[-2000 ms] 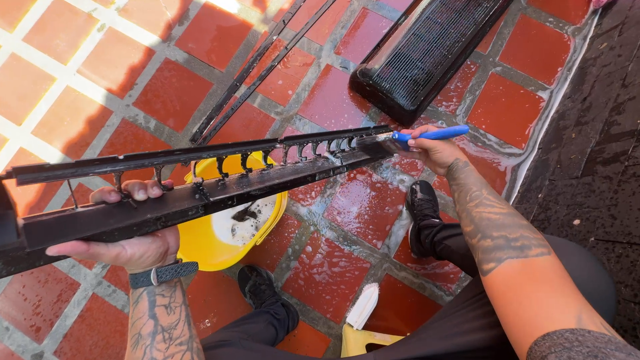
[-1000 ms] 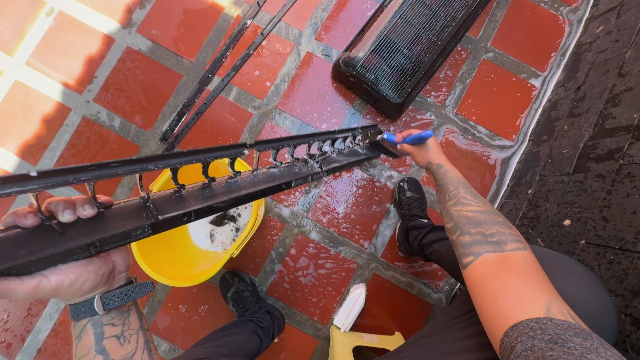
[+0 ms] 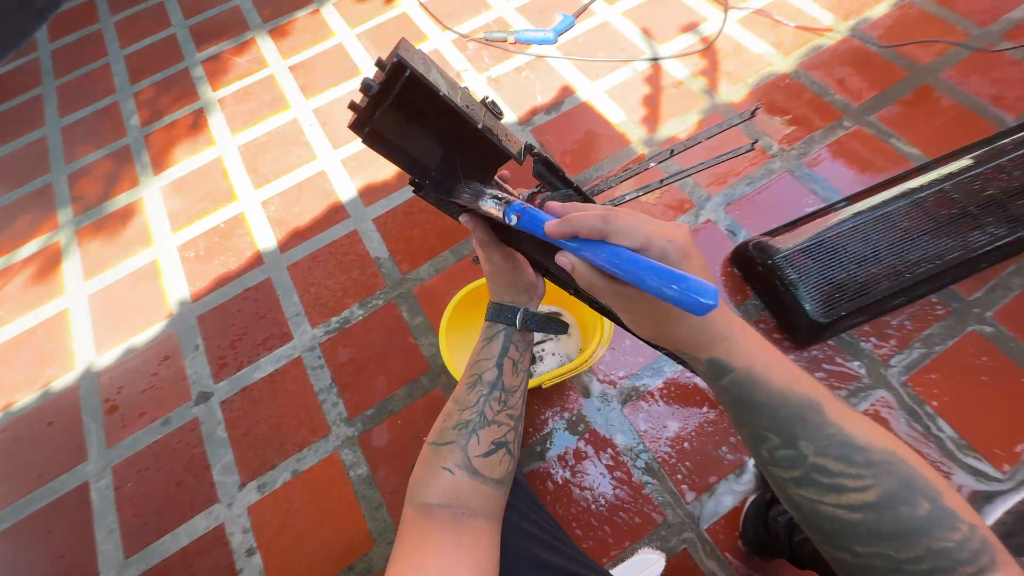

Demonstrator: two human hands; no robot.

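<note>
My left hand (image 3: 504, 256) grips a long black plastic housing part (image 3: 436, 120) from below, near its boxy end, which tilts up toward the upper left. In my right hand (image 3: 640, 248) is a paintbrush with a blue handle (image 3: 616, 260). Its wet bristles touch the dark surface of the part just beside my left fingers. Below the part, partly hidden by my left wrist, a yellow bucket (image 3: 460, 328) holds foamy, dirty water. The far end of the part passes behind my right hand and forearm.
A black grille panel (image 3: 888, 232) lies on the wet red tiles at right. Two thin black strips (image 3: 680, 152) lie behind the part. Farther back is a blue spray gun or nozzle (image 3: 540, 35) near a thin cable or hose (image 3: 640, 58). My dark shoe (image 3: 772, 524) is at lower right.
The brush has moved from the part's far end to its boxy end beside my left hand. That end has come into view, raised toward the upper left. The view has swung left.
</note>
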